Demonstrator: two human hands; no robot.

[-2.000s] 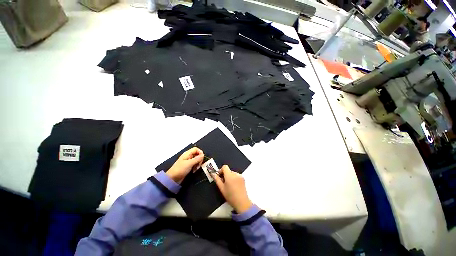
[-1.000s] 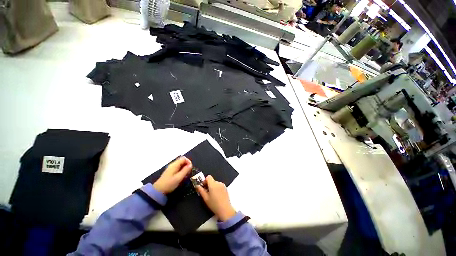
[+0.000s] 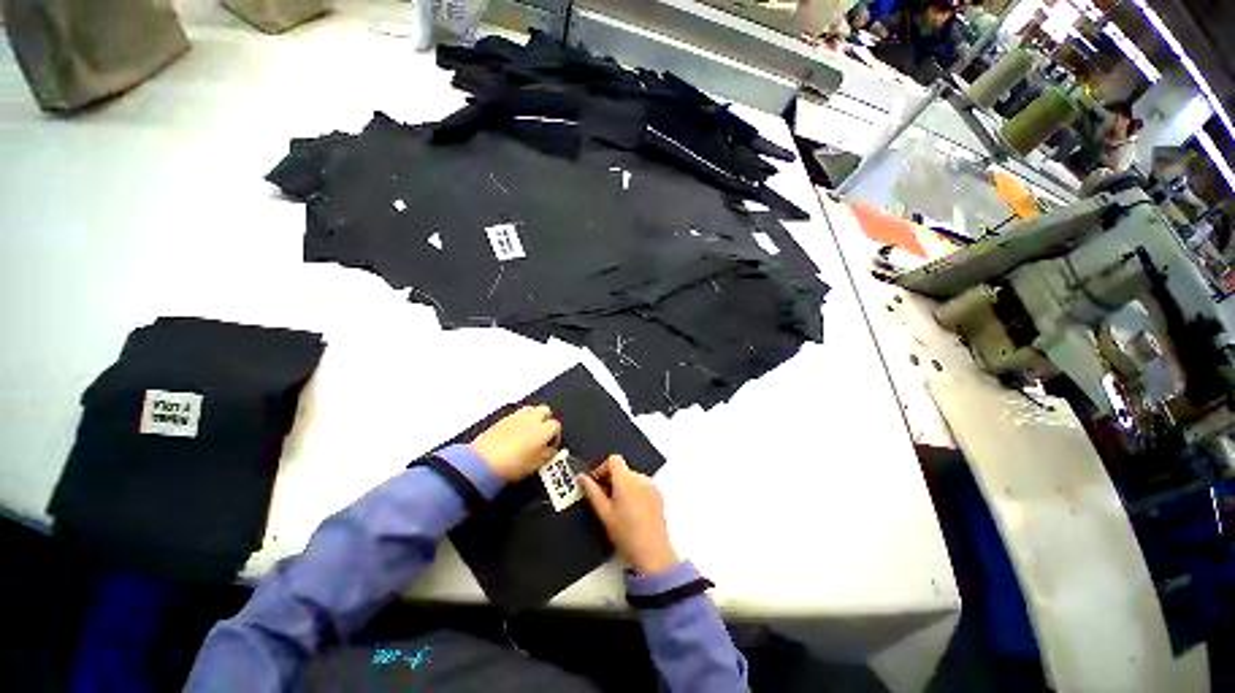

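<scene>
A black fabric panel [image 3: 528,552] lies turned cornerwise on the white table's near edge. A white woven label [image 3: 561,481] with dark lettering is on its face. My left hand [image 3: 517,443] rests on the panel's upper left, fingers curled down beside the label; whether they pinch anything cannot be told. My right hand [image 3: 631,512] is at the label's right side, closed around small dark thread snips [image 3: 588,478], mostly hidden in the fingers. A thin pale thread hangs below the panel's near corner.
A black stack [image 3: 190,474] with a label on top is at left. A wide ragged pile of black panels [image 3: 406,257] with loose threads lies beyond, dark strips [image 3: 610,102] behind it. Beige bags [image 3: 102,52] stand far left. A sewing machine [image 3: 1084,291] is at right.
My left hand has gone from pinching above the label to lying flatter on the panel. The label now shows more fully. The camera view has shifted.
</scene>
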